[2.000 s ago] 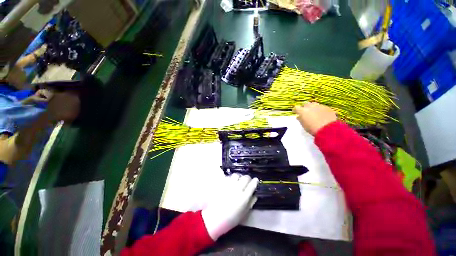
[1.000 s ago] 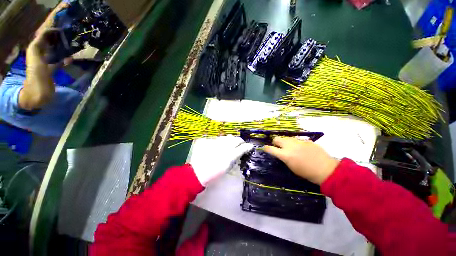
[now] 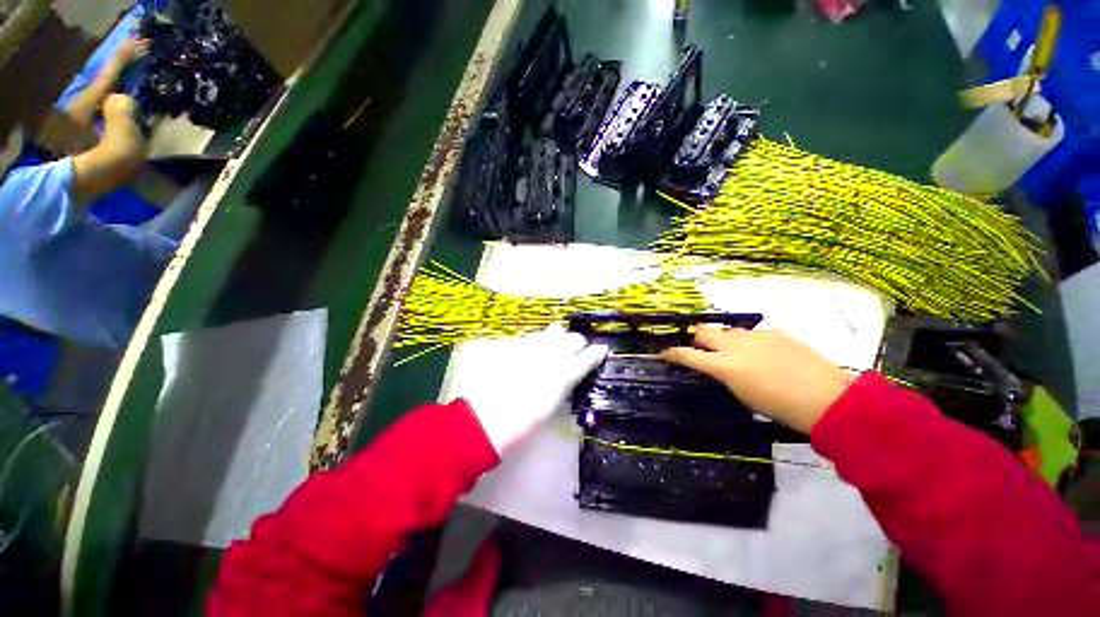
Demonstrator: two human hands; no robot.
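Two black socket housings lie side by side on the white sheet. The near housing (image 3: 676, 485) has a thin yellow-green earth wire (image 3: 688, 452) lying across it. My left hand (image 3: 521, 383), in a white glove, is at the left end of the far housing (image 3: 657, 388). My bare right hand (image 3: 772, 371) is over that housing's right part and hides it. Another yellow-green wire (image 3: 636, 354) shows thinly between my fingertips, along the far housing. A black panel with holes (image 3: 657, 323) stands at its far edge. The fingertip contact is blurred.
A small wire bundle (image 3: 464, 310) lies left, a large wire pile (image 3: 856, 229) behind right. Stacked housings (image 3: 531, 181) stand behind the sheet (image 3: 832, 548). The soldering gun (image 3: 1052, 434), its stand (image 3: 953, 356) and a holder cup (image 3: 999, 147) are right. A person's arm (image 3: 91, 169) shows across the belt.
My right hand has moved from the wire pile to the far housing, where a wire now shows. My left hand has moved from the near housing to the far one. The view has shifted.
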